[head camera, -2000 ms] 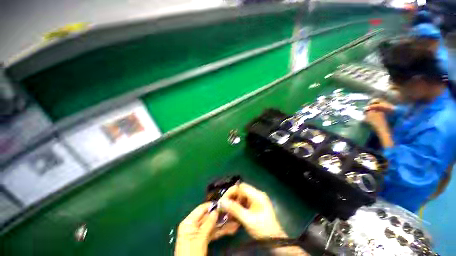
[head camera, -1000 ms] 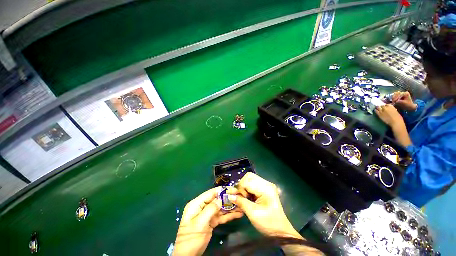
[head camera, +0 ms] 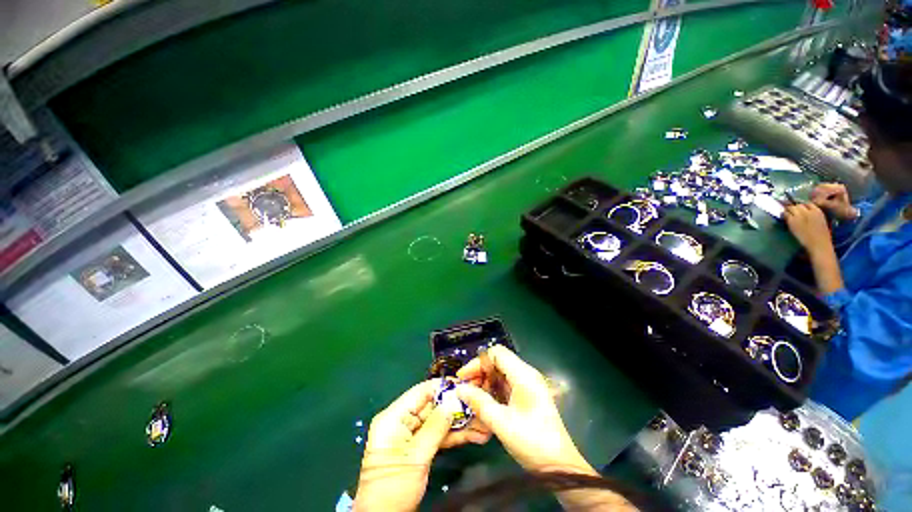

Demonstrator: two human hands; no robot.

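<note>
A small round unit (head camera: pixel 453 402), silver with dark and gold bits, is held between both hands at the lower centre. My left hand (head camera: pixel 408 440) grips its left side with thumb and fingers. My right hand (head camera: pixel 515 410) has its thumb on the unit's right side, with the index finger bent over a thin brownish tool (head camera: pixel 490 366) that is hard to make out. The fingers hide much of the unit. An open black parts box (head camera: pixel 470 333) with tiny pale specks lies just beyond the hands, partly covered by them.
Stacked black compartment trays (head camera: pixel 620 320) with rings stand right of my hands. A clear blister tray (head camera: pixel 770 460) with dark discs is at lower right. Small units (head camera: pixel 158 425) lie on the green belt (head camera: pixel 300 400). A coworker in blue (head camera: pixel 870 310) sits at right beside a pile of parts (head camera: pixel 715 185).
The view was tilted and blurred earlier and is steadier now. Both hands stay together on the unit, and more of its round face shows than two seconds ago.
</note>
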